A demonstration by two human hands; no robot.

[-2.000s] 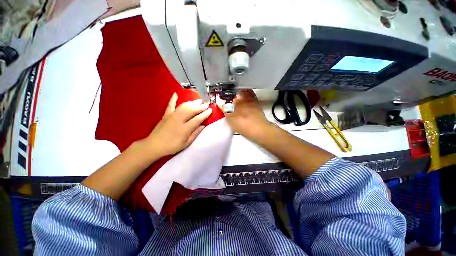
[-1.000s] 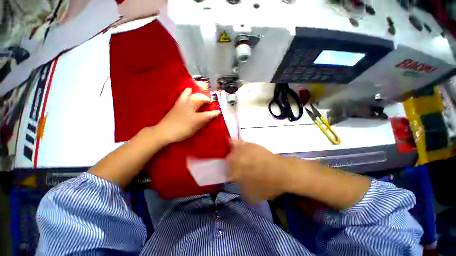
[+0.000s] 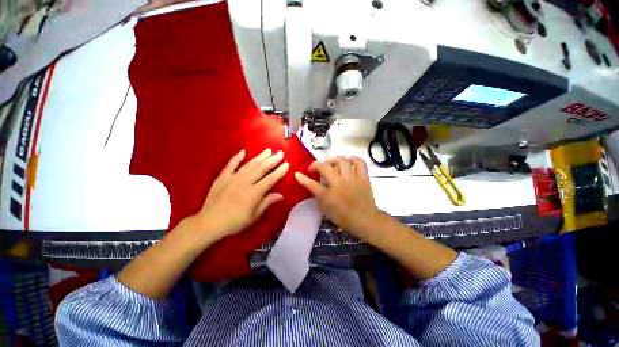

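A large red fabric panel lies flat from the back left to the table's front edge and hangs over it. Its right edge is by the presser foot, under a red glow. A pale strip-like piece hangs from its right edge over the front edge. My left hand lies flat on the panel with fingers spread, pressing it. My right hand pinches the panel's right edge in front of the needle area. Whether the needle is down cannot be seen.
The white machine head spans the back. Black-handled scissors and yellow snips lie right of the needle. A red box and yellow-edged packet are at far right. Pale fabric lies back left. Blue baskets are below.
My right hand went down the edge, then back up near the needle. My left hand moved from beside the foot onto the panel's middle. The pale side, broad at first, now shows as a narrower hanging piece.
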